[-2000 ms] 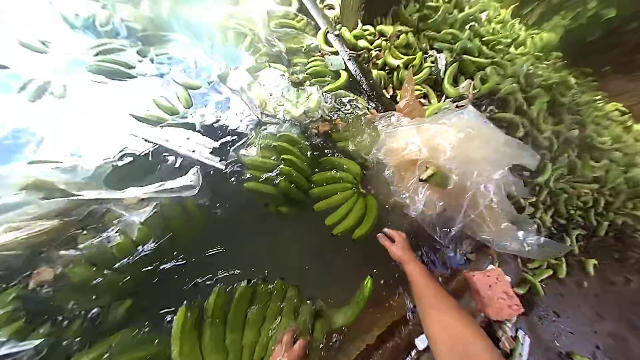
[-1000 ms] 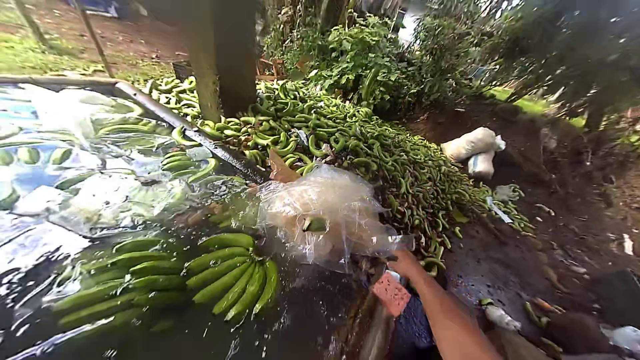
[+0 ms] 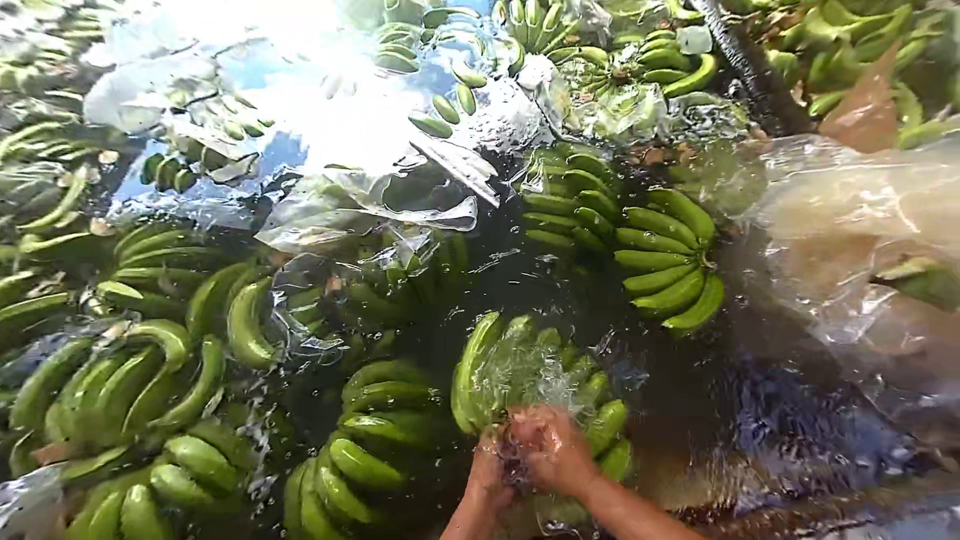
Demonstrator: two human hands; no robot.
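My left hand [image 3: 491,461] and my right hand [image 3: 551,448] are close together at the water's surface, at the lower middle. Both touch the crown end of a green banana hand [image 3: 476,367], whose fruit fans out above and to the right of them under splashing water. Splashes and blur hide the fingers, so their exact grip is unclear. Right above floats another green banana hand [image 3: 660,259]. A further banana cluster [image 3: 375,450] lies left of my hands, partly under water.
Many green banana hands [image 3: 124,375] float at the left. Clear plastic sheeting [image 3: 840,225] covers the right side, and more plastic film [image 3: 375,202] drifts at the upper middle. A dark pole [image 3: 750,67] slants at the top right beside heaped bananas [image 3: 855,45].
My right hand has left the plastic sheet and edge at the right and is now beside my left hand at a banana hand in the water. The view has swung back down and left.
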